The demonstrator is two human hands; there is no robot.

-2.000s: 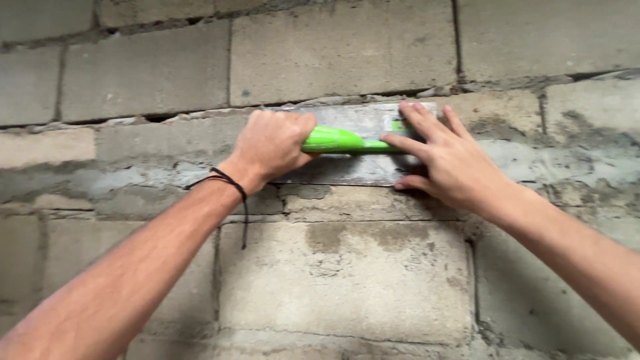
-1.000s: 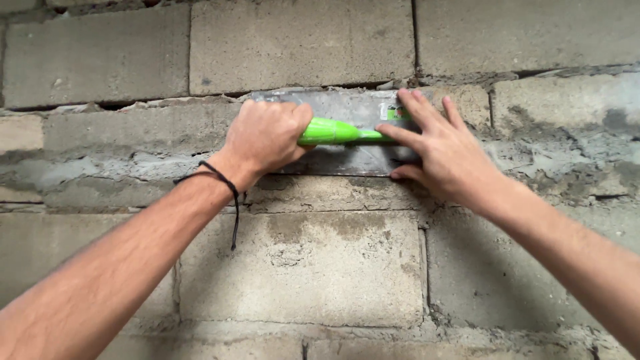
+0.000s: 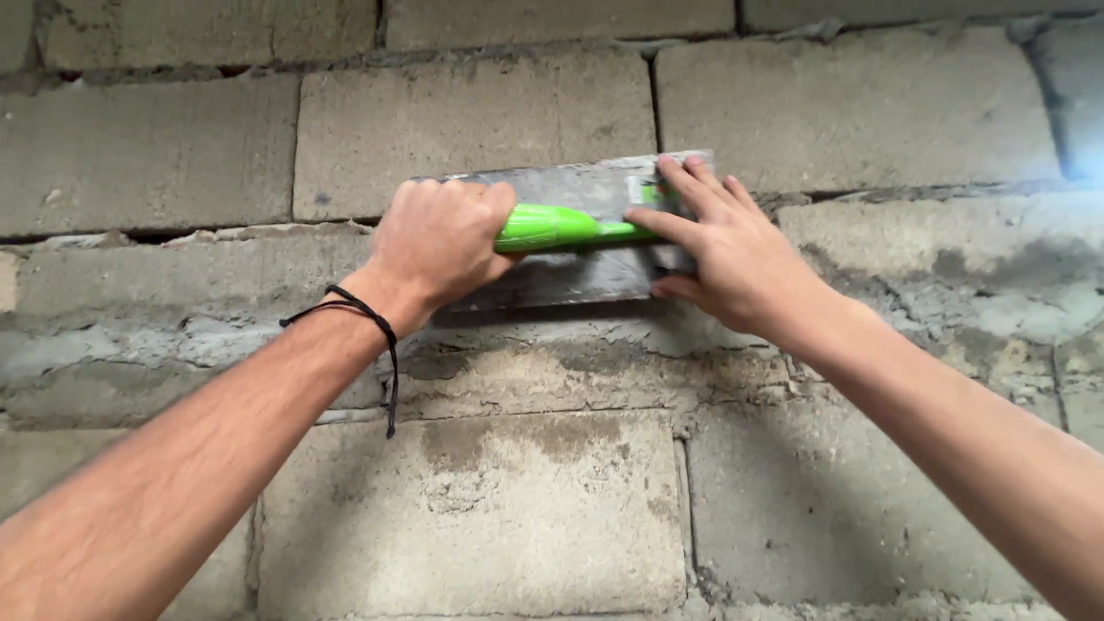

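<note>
A steel plastering trowel [image 3: 569,185] with a bright green handle lies with its blade against a block wall [image 3: 483,517], tilted slightly up to the right. My left hand [image 3: 444,237], a black cord around its wrist, is closed around the left end of the handle. My right hand [image 3: 724,237] rests with spread fingers on the right part of the blade, its index fingertip by the handle's far end. A band of wet grey mortar [image 3: 112,341] runs across the wall at both sides, below the trowel's level. The blade's underside is hidden.
Rows of concrete blocks [image 3: 483,121] with rough, partly open joints fill the view above and below. Damp patches mark the block beneath the trowel. At the right, more smeared mortar [image 3: 1018,302] covers the wall near a bright glare.
The trowel, with both hands on it, has moved up the wall from the mortar band onto the lower part of the block above. Its right end is now tilted higher.
</note>
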